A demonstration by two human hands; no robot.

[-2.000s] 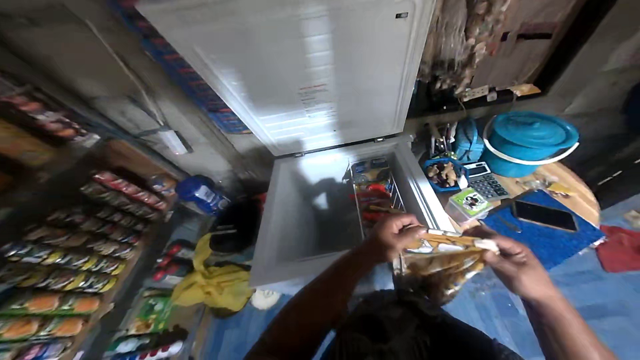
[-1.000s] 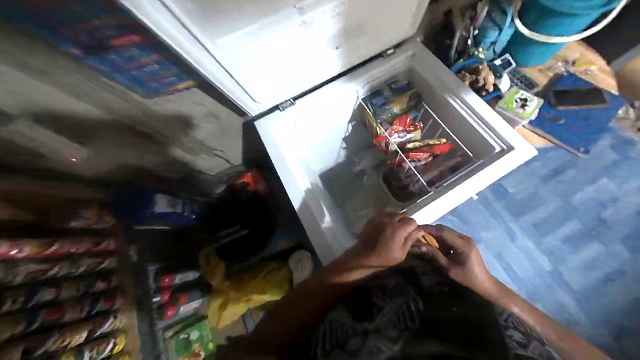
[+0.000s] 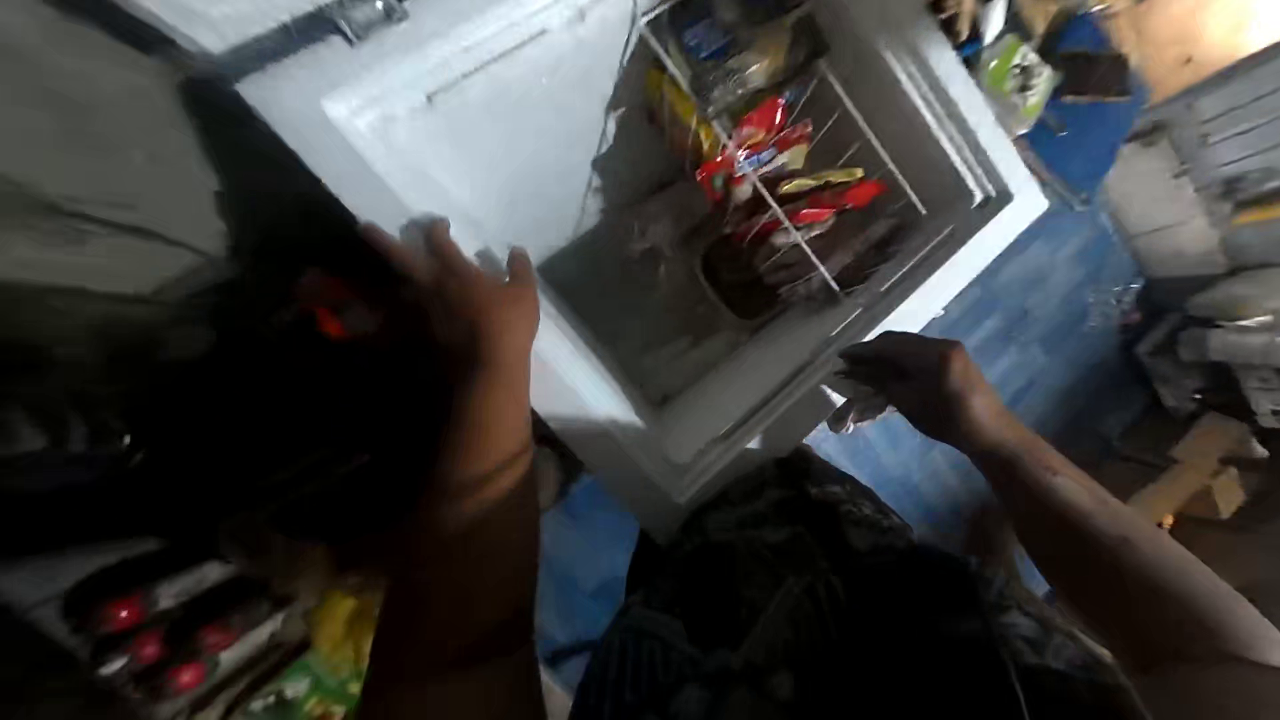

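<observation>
Before me stands a chest freezer (image 3: 590,385) with its lid up. Red packets (image 3: 760,150) lie by a white wire basket (image 3: 790,225) inside it. My left hand (image 3: 470,285), fingers spread, is over the freezer's left rim; no object shows in it, and blur leaves contact unclear. My right hand (image 3: 915,375), fingers bent, is beside the front right rim. Something pale shows under its fingers, too blurred to name, so I cannot tell whether it is held.
Blue flooring (image 3: 1010,300) shows to the right, with wooden pieces (image 3: 1200,465) farther over. A blue mat (image 3: 1085,145) and a green-and-white pack (image 3: 1015,80) are at the upper right. Lower left are red-ended items (image 3: 150,645) and a yellow bag (image 3: 345,625).
My hands, together at a small orange-brown thing one second ago, have moved apart to either side of the freezer. That thing is no longer visible. The view has swung over the freezer.
</observation>
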